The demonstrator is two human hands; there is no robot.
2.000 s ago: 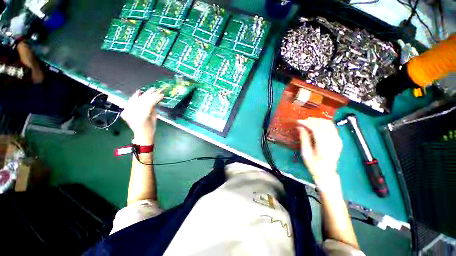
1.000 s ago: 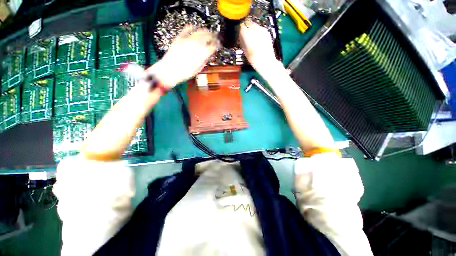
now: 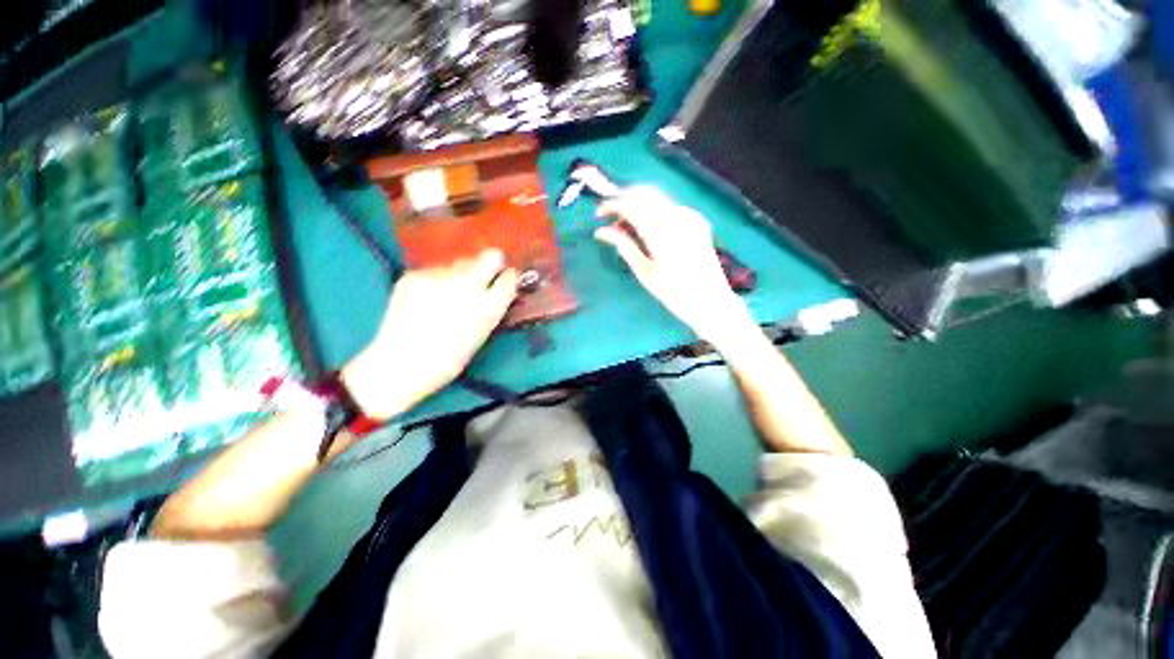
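The reddish-brown fixture (image 3: pixel 483 232) lies on the teal mat, with no circuit board on it. My left hand (image 3: pixel 444 315) is over its near left part, fingertips close to a small metal piece (image 3: pixel 527 279) on the fixture; blur hides whether the fingers hold anything. My right hand (image 3: pixel 663 251) is right of the fixture, over the torque wrench (image 3: pixel 587 180), with fingers curled near its shaft. The wrench's silver head shows beyond the hand and part of its handle shows to the right. Whether the fingers close on it is unclear.
The parts tray (image 3: pixel 640 99), heaped with silver hardware, is beyond the fixture, with a dark tool tip over it. Green circuit boards (image 3: pixel 193 283) lie in rows at left. The large black rack (image 3: pixel 773 167) stands at right. A black cable runs left of the fixture.
Both hands have come back from the parts tray toward me, the left to the fixture and the right to the torque wrench. The view has shifted, and the orange driver body is out of view.
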